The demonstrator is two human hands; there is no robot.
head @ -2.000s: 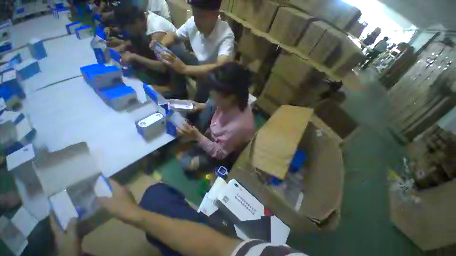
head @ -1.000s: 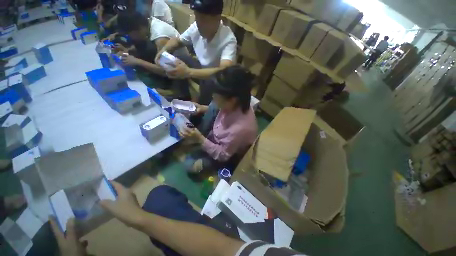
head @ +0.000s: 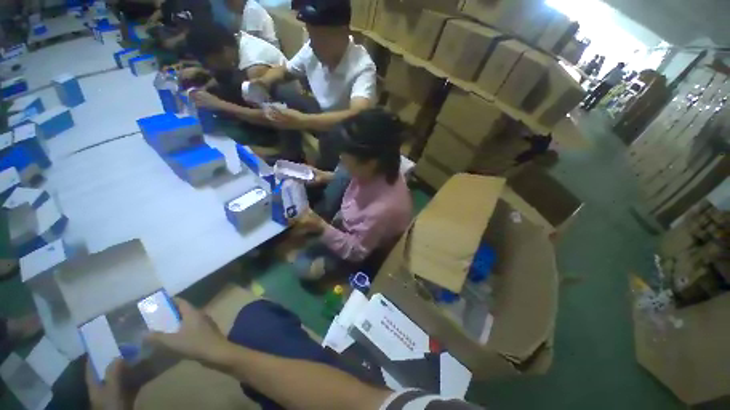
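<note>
An open white packing box [head: 112,276] with a raised lid flap and blue-edged side flaps is held low at the left, over my lap. My right hand [head: 180,332] grips its right side, with fingers reaching over the edge toward the inside. My left hand [head: 110,384] holds its lower left corner, partly cut off by the bottom edge. Something clear with a small blue part [head: 130,351] lies inside the box; it is too blurred to name.
Blue-and-white boxes [head: 196,163] stand on the white table [head: 108,180]. Open white boxes line its left side. Seated people work along its far side. A large open carton [head: 528,280] and a white printed box [head: 394,327] are to the right of my knee [head: 268,336].
The box's right flap has tilted so its white face shows. My right hand has shifted slightly at that side. The person in pink has turned the item in their hand.
</note>
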